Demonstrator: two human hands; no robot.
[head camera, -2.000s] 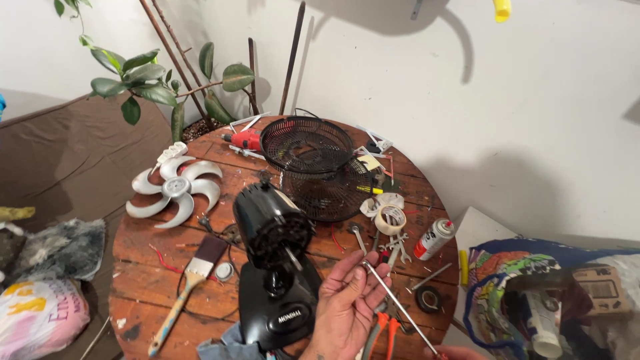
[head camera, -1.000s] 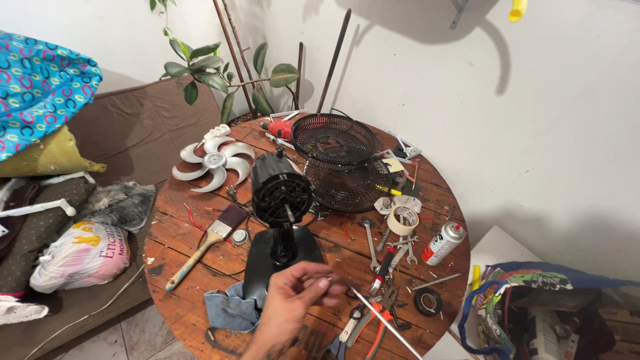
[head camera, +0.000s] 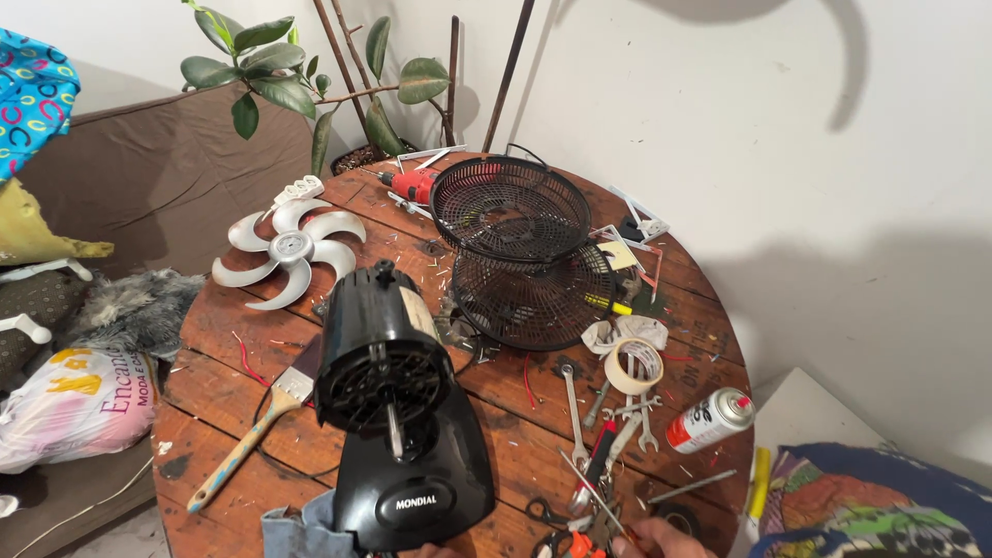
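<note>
A black fan motor housing (head camera: 384, 349) with a bare metal shaft (head camera: 395, 430) pointing toward me stands on its glossy black base (head camera: 426, 480). Only a sliver of my left hand (head camera: 435, 551) shows at the bottom edge, by the front of the base; its grip is hidden. At the lower right, my right hand (head camera: 663, 540) holds a long thin metal rod (head camera: 593, 490), tilted up and left over the tools. The grey fan blade (head camera: 291, 246) lies left of the motor, and two black fan grilles (head camera: 511, 209) rest behind it, one partly on the other.
Around the round wooden table (head camera: 232, 434) lie a paintbrush (head camera: 256, 438), a blue cloth (head camera: 302, 531), wrenches (head camera: 573, 415), black-handled scissors (head camera: 546, 511), a masking tape roll (head camera: 634, 366), a spray can (head camera: 709, 421) and a red drill (head camera: 411, 184). A potted plant (head camera: 279, 66) stands behind.
My left hand has moved from in front of the motor down to the bottom edge by the base. My right hand has come into view at the lower right with the rod.
</note>
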